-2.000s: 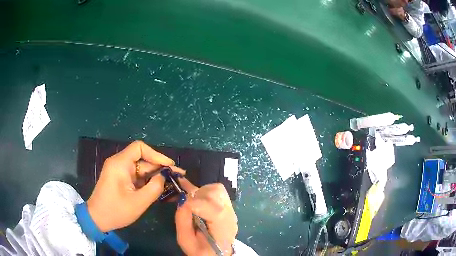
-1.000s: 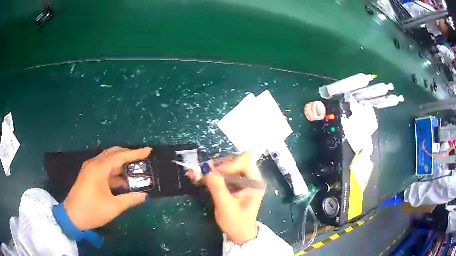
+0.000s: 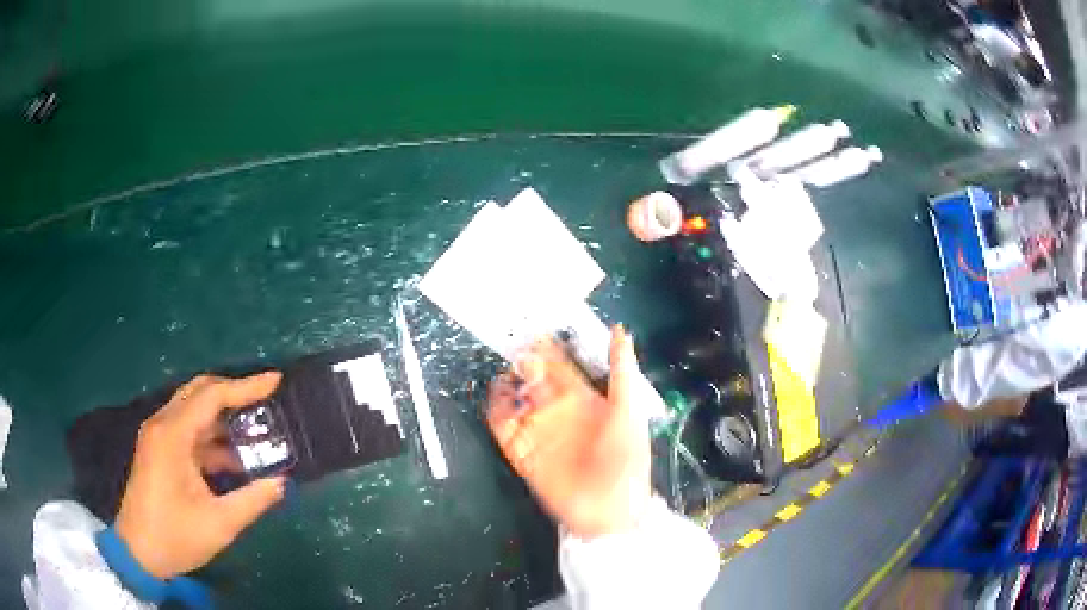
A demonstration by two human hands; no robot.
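My left hand (image 3: 197, 477) holds a small black rounded-square housing (image 3: 259, 439) with a shiny inside between thumb and fingers, over the black strip (image 3: 320, 411). White adhesive pieces (image 3: 367, 387) lie at the strip's right end. Silver tweezers (image 3: 420, 387) lie on the bench just right of the strip. My right hand (image 3: 572, 429) is blurred at the glue syringe (image 3: 592, 334), by the lower edge of the white sheets (image 3: 513, 262). Its fingers are curled, and whether they grip the syringe cannot be told.
The black controller (image 3: 703, 334) with a gauge, wipes (image 3: 775, 238) and a yellow sheet (image 3: 793, 381) stands at right. A white-orange roll (image 3: 654, 216) is beside it, with three spare syringes (image 3: 727, 144) behind. A blue box (image 3: 963, 262) and another person's sleeve (image 3: 1013, 358) show at far right.
The right hand has let go of the tweezers, now beside the strip, and moved right to the syringe. The left hand still holds the housing. The view has shifted right.
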